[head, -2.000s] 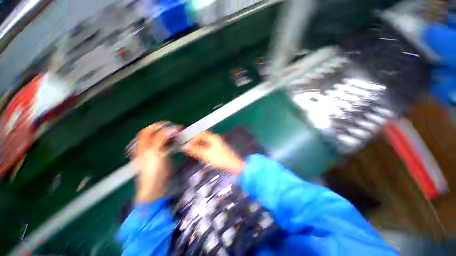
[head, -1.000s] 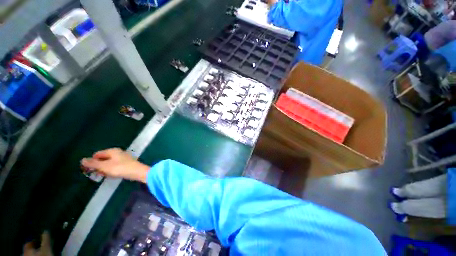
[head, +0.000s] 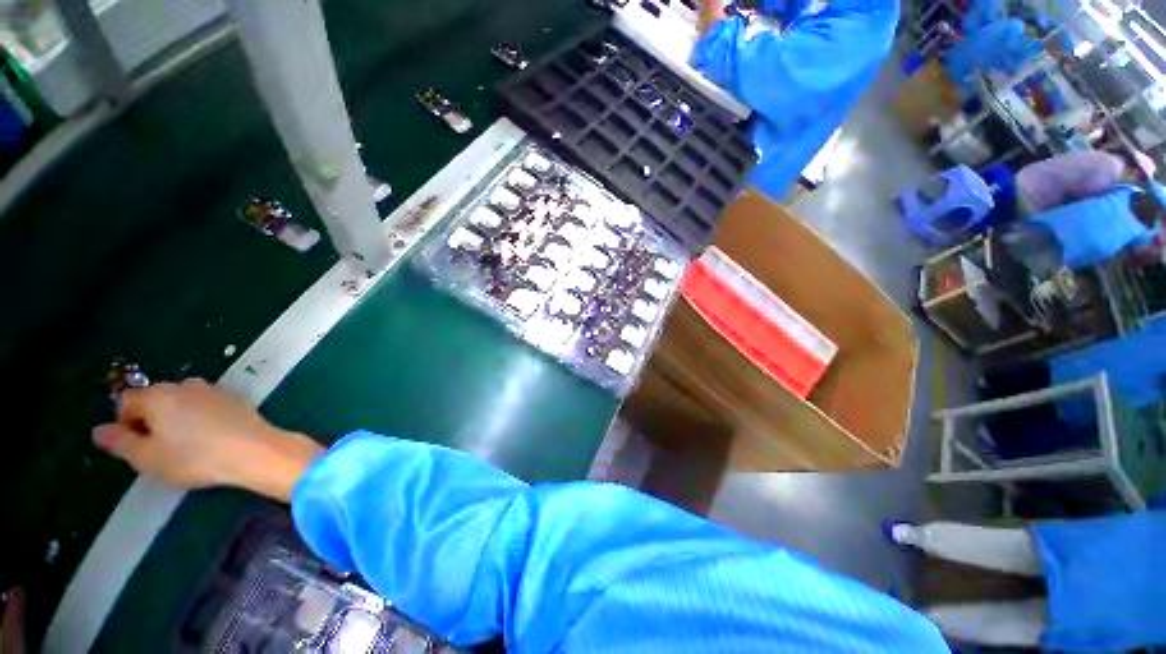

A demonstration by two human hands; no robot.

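My right hand point(head: 186, 434) reaches over the pale metal rail to the green belt, palm down with curled fingers. A small electronic unit point(head: 124, 377) lies at its fingertips; whether the fingers grip it is hidden. Only a sliver of my left hand point(head: 12, 623) shows at the left edge, cut off. More units with pale square ends lie spaced along the belt, one point(head: 279, 224) left of the post. A clear blister tray point(head: 307, 613) with pale square parts sits below my right forearm, partly covered by the sleeve.
A second filled blister tray point(head: 550, 275) lies on the bench beside a black gridded tray point(head: 639, 141). A metal post point(head: 307, 128) stands at the rail point(head: 294, 319). A cardboard carton point(head: 767, 396) holds a red and white stack. A person in blue point(head: 818, 77) works beyond.
The view has shifted, and the tray below my forearm shows less. My right hand remains over the rail and belt, now further left in view. My left hand has slipped almost out of view.
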